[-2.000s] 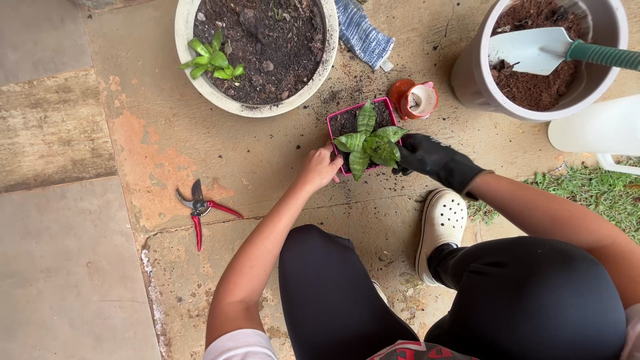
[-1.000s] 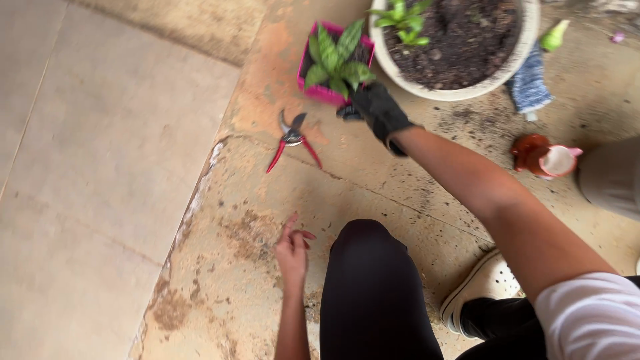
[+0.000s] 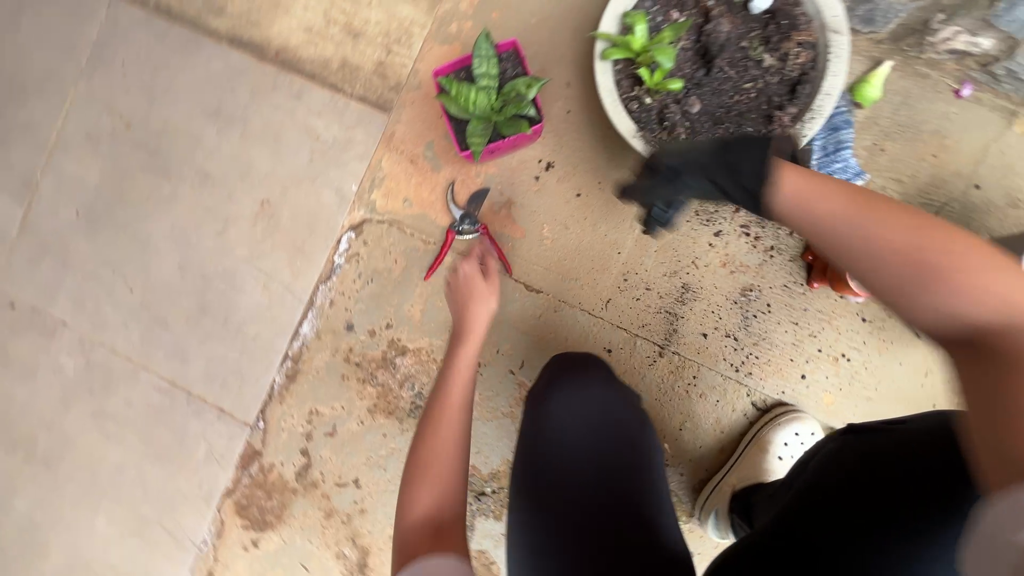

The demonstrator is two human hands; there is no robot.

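Observation:
My bare left hand (image 3: 474,290) is at the red-handled pruning shears (image 3: 466,226), over the space between their spread handles; blur hides whether the fingers grip them. The shears lie on the floor with their blades apart. Above them stands a square pink pot (image 3: 512,146) with a snake plant (image 3: 485,98) in dark soil. My right hand (image 3: 696,180), in a black glove, is in the air near the lower rim of a round cream planter (image 3: 837,72). That planter holds soil and a small bright green plant (image 3: 646,50). The gloved fingers are blurred.
A blue-and-white knitted cloth (image 3: 837,144) lies beside the planter, partly under my right arm. A small orange-red pot (image 3: 832,276) is half hidden by the forearm. Spilled soil dots the concrete. A green leaf-like piece (image 3: 872,84) lies at upper right, and my clog (image 3: 760,464) is below.
The pink pot, between both hands two seconds ago, now stands left of the planter, let go by my gloved hand, which has moved right. My left hand has moved up to the shears. The view has shifted left.

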